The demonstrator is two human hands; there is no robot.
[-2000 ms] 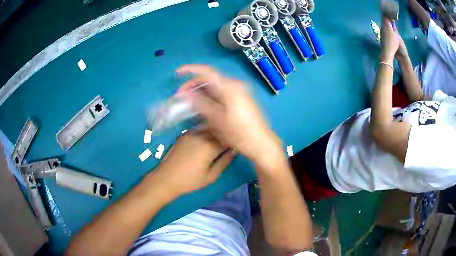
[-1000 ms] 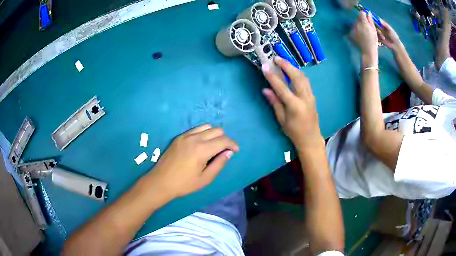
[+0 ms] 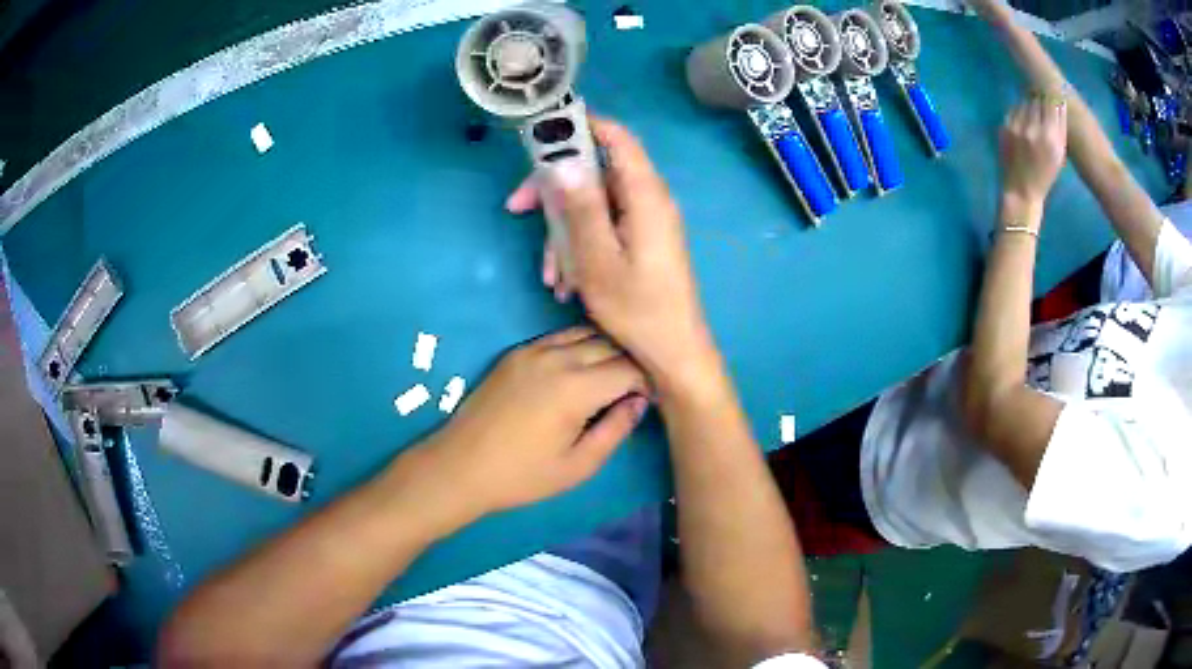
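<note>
My right hand (image 3: pixel 614 242) grips the handle of a closed grey-beige handheld fan (image 3: pixel 520 62), its round head pointing to the far edge and dark oval openings facing up. My left hand (image 3: pixel 543 412) rests on the table below my right wrist, fingers bent, with nothing seen in it; its palm side is hidden. Several part-assembled fans (image 3: pixel 800 163) with open handles and blue batteries lie in a row at the upper right. Loose handle shells (image 3: pixel 248 290) lie on the left, one with its trough side up and another (image 3: pixel 233 451) with its outer side up.
White pads (image 3: pixel 425 350) are scattered on the green table (image 3: pixel 392 235). A brown box (image 3: pixel 52 536) stands at the left edge. Another person (image 3: pixel 1046 418) works on the right, arms over the table. A pale strip (image 3: pixel 222 85) runs along the far edge.
My right hand has moved left from the row and now holds a closed fan. The row again shows all its handles open. The neighbour's hands have shifted. The view has turned slightly.
</note>
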